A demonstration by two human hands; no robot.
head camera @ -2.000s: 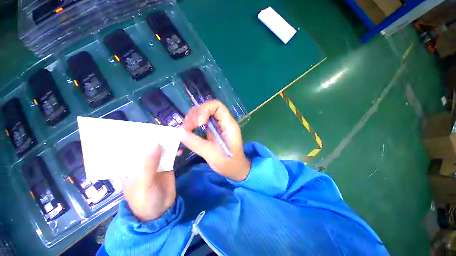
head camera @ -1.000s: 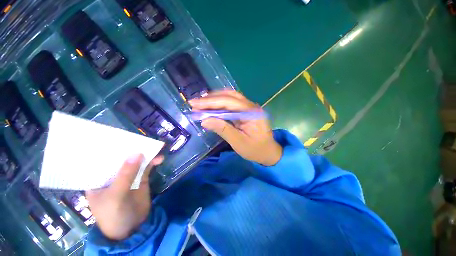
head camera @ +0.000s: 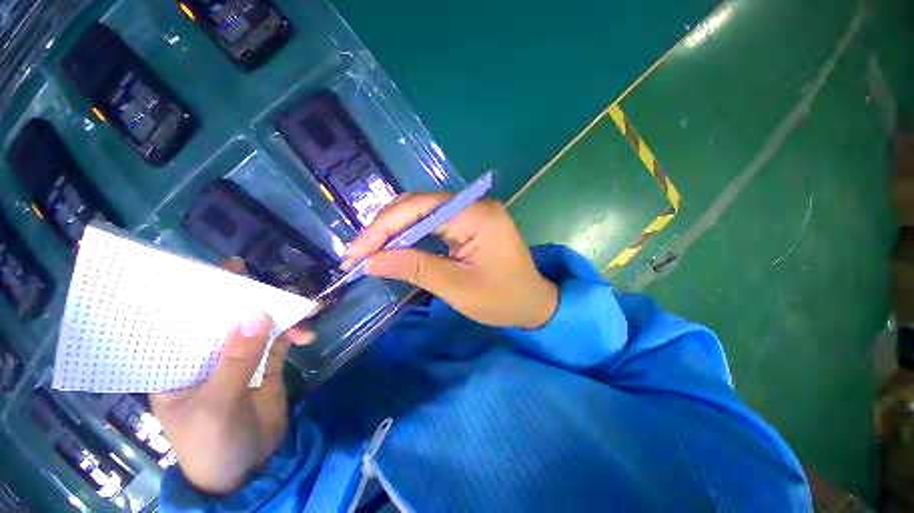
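My left hand (head camera: 229, 406) holds a white label sheet (head camera: 150, 311) with rows of tiny dots, thumb on top. My right hand (head camera: 456, 263) holds slim tweezers (head camera: 441, 212) between thumb and fingers. The tweezer tips point down-left at the sheet's right corner; whether they touch it or hold a sticker is too small to tell. Black handheld devices lie in pockets of a clear blister tray (head camera: 236, 155). One device (head camera: 263, 235) lies just beyond the tweezer tips, and another device (head camera: 336, 150) with a bright silvery lower end lies above my right hand.
The tray rests on a green-topped bench (head camera: 481, 70) whose edge runs diagonally at the right. Beyond it is green floor (head camera: 772, 301) with yellow-black tape (head camera: 649, 165). Brown boxes (head camera: 895, 401) are blurred at the far right. The blue smock (head camera: 521, 421) fills the bottom.
The tweezers have swung from beside the tray device to the sheet's right corner. The view has shifted, so the tray appears further left and the white block is out of view.
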